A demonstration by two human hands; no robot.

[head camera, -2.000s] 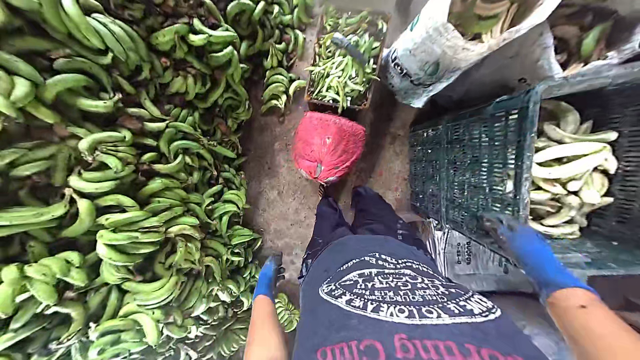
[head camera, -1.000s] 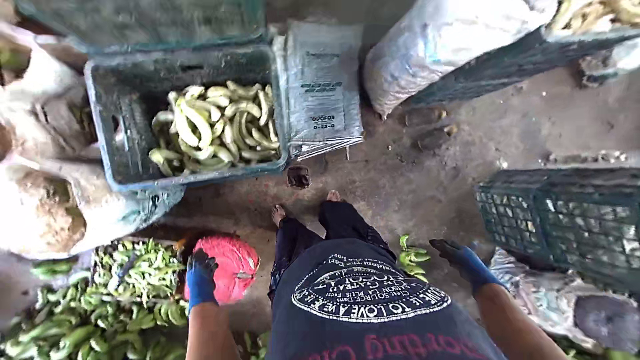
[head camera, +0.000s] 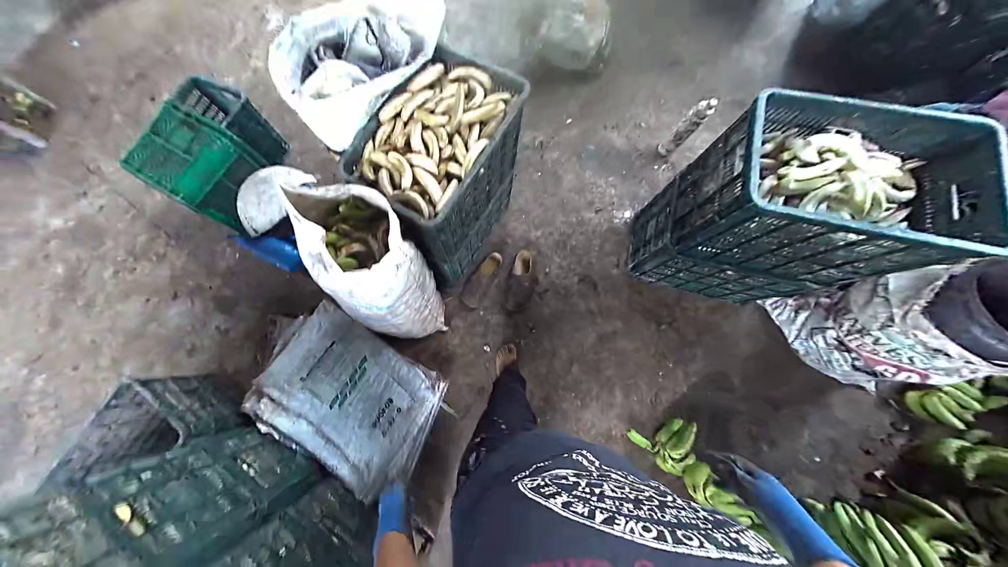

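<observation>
My left hand (head camera: pixel 394 504), in a blue glove, is low in the view at the lower edge of a stack of folded grey sacks (head camera: pixel 346 394); its fingers are not visible. Out to the right, my right hand (head camera: pixel 744 476), in a blue glove with dark fingers, hangs just above green banana bunches (head camera: pixel 685 457) on the floor. No object shows in it. Peeled bananas (head camera: pixel 441 130) fill a dark green crate (head camera: pixel 480 209) ahead, and more peeled ones (head camera: pixel 839 177) lie in a tall crate (head camera: pixel 709 236) at the right.
A white sack (head camera: pixel 378 283) with peels leans by the full crate. Another white sack (head camera: pixel 339 87) stands behind it. A green crate (head camera: pixel 185 161) is at upper left, with dark crates (head camera: pixel 197 480) at lower left. A pair of shoes (head camera: pixel 500 279) lies on the floor.
The view has turned widely. The red cushion-like seat from the earlier frames is out of view. A bare foot now shows stepping forward near the shoes.
</observation>
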